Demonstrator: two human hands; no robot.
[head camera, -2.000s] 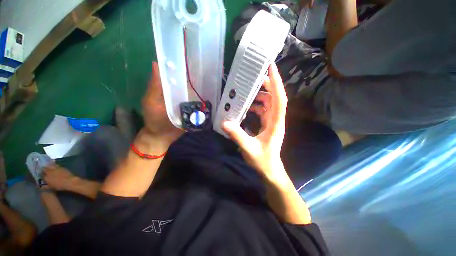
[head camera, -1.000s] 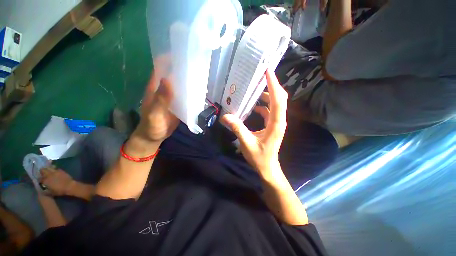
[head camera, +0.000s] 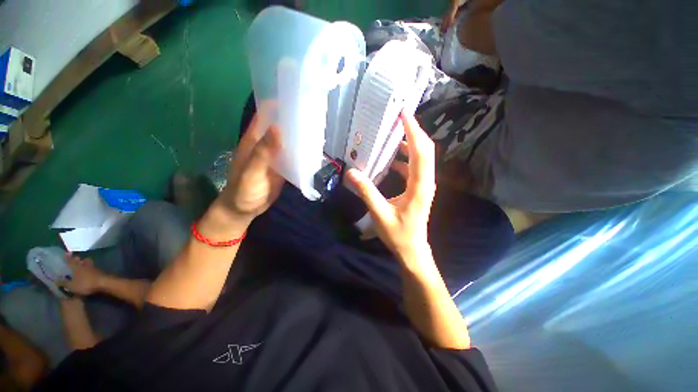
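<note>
My left hand (head camera: 256, 172) holds the frosted translucent tank (head camera: 295, 92) by its outer side, tilted above my lap. My right hand (head camera: 406, 191) holds the white housing (head camera: 383, 99), with vent slots and two small dark or reddish spots on its narrow side. The two parts stand side by side like an open V, close together at their lower ends. A small black fan (head camera: 328, 181) with a thin red lead shows between them at the lower end. The inside of the tank is mostly hidden.
A person in camouflage trousers (head camera: 467, 145) sits close at right. Another person's hands (head camera: 84, 276) hold a pale part at lower left. A blue-white box (head camera: 17, 73) stands at upper left by a wooden pallet (head camera: 138, 50). Shiny plastic sheeting (head camera: 582, 268) lies at lower right.
The tank has turned from showing its open inside to showing its outer side, then moved slightly down. The housing has tilted a little and stays in my right hand.
</note>
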